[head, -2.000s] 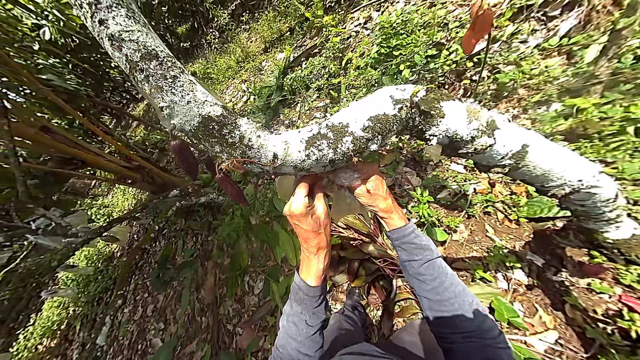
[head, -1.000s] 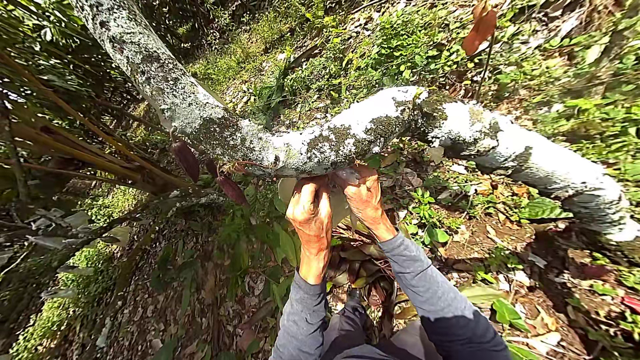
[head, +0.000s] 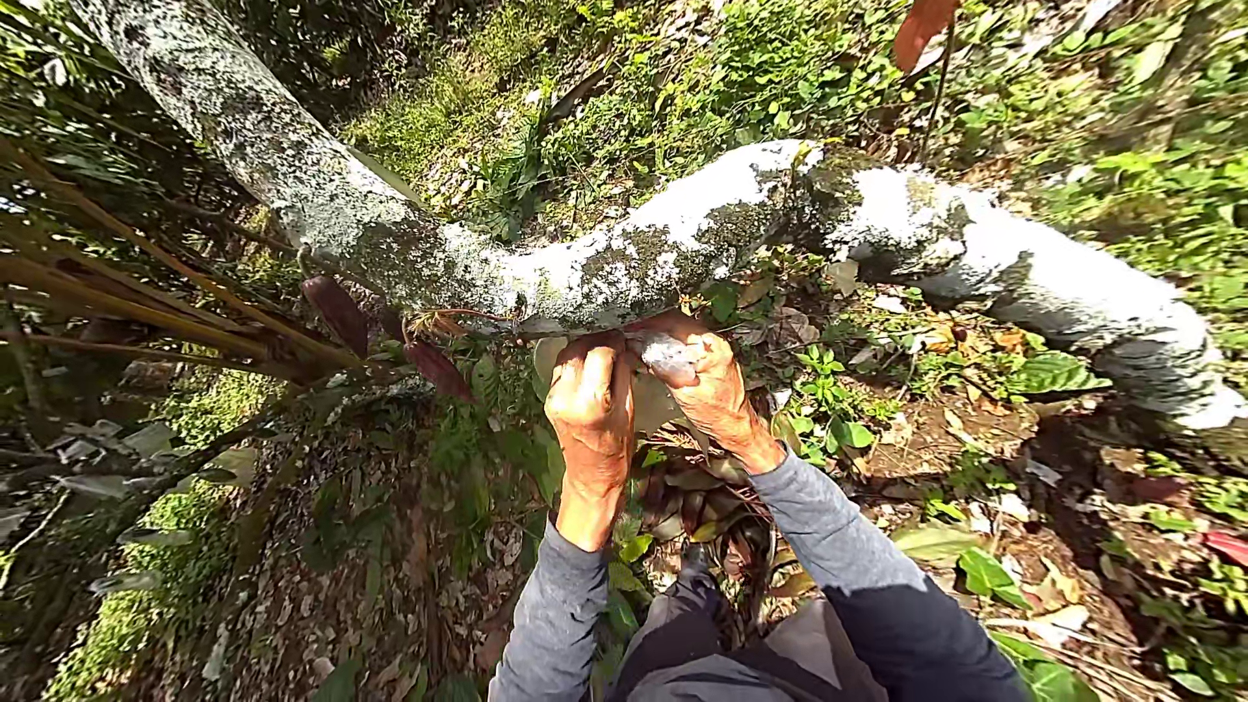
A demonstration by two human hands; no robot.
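Observation:
Both hands are close together just under a lichen-covered tree trunk (head: 624, 263). My left hand (head: 592, 405) has its fingers curled; what it grips, if anything, is hidden beneath them. My right hand (head: 717, 390) is closed on a crumpled piece of clear plastic (head: 669, 358). Part of a dark reddish thing shows between the hands and the bark. Pale, flat material (head: 653, 404) shows between and below the hands. Left of them, dark red cacao pods (head: 336, 314) hang by the trunk.
Long brown stalks (head: 146, 307) spread at the left. The trunk runs on to the right edge as a thick pale limb (head: 1092, 292). Leaf litter and low green plants cover the ground. A reddish-brown leaf (head: 924, 34) hangs at the top right.
My right hand has turned and shifted slightly at the trunk, and the clear plastic in it shows more plainly than one second ago. The left hand remains near the same spot.

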